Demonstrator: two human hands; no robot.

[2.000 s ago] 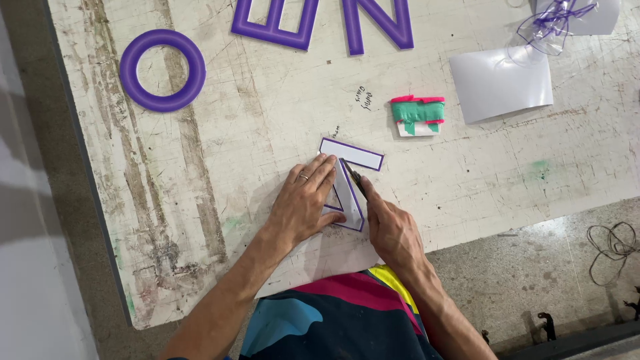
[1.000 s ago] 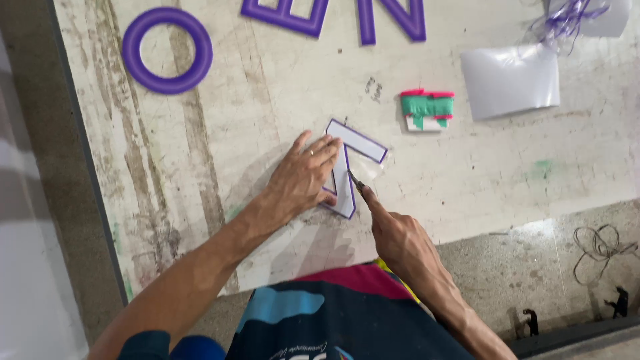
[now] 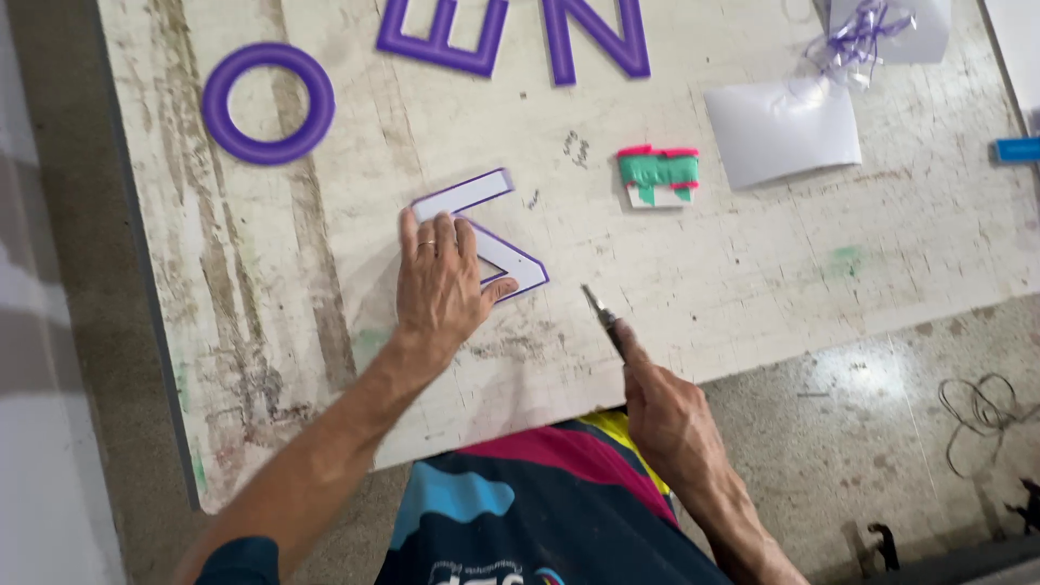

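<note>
A white letter-shaped piece with a thin purple border [image 3: 520,264], perhaps an N, lies flat on the worn white tabletop [image 3: 455,366]. My left hand [image 3: 439,276] rests on it with fingers spread, pressing its middle and left side and covering part of it; a ring is on one finger. To the right of the piece, my right hand [image 3: 666,406] grips a craft knife [image 3: 605,317], its blade pointing up and left, apart from the piece. The index finger lies along the knife's handle.
A purple letter O [image 3: 268,104], E [image 3: 443,41] and N [image 3: 597,36] lie toward the back. Right of centre is a green and pink wrapped block [image 3: 658,175]. Beyond it lie a glossy white sheet [image 3: 784,134] and tangled purple strips [image 3: 865,36]. A blue object [image 3: 1017,149] sits far right.
The bordered piece has turned under my left hand. My right hand has drawn the knife away from the piece, to the right.
</note>
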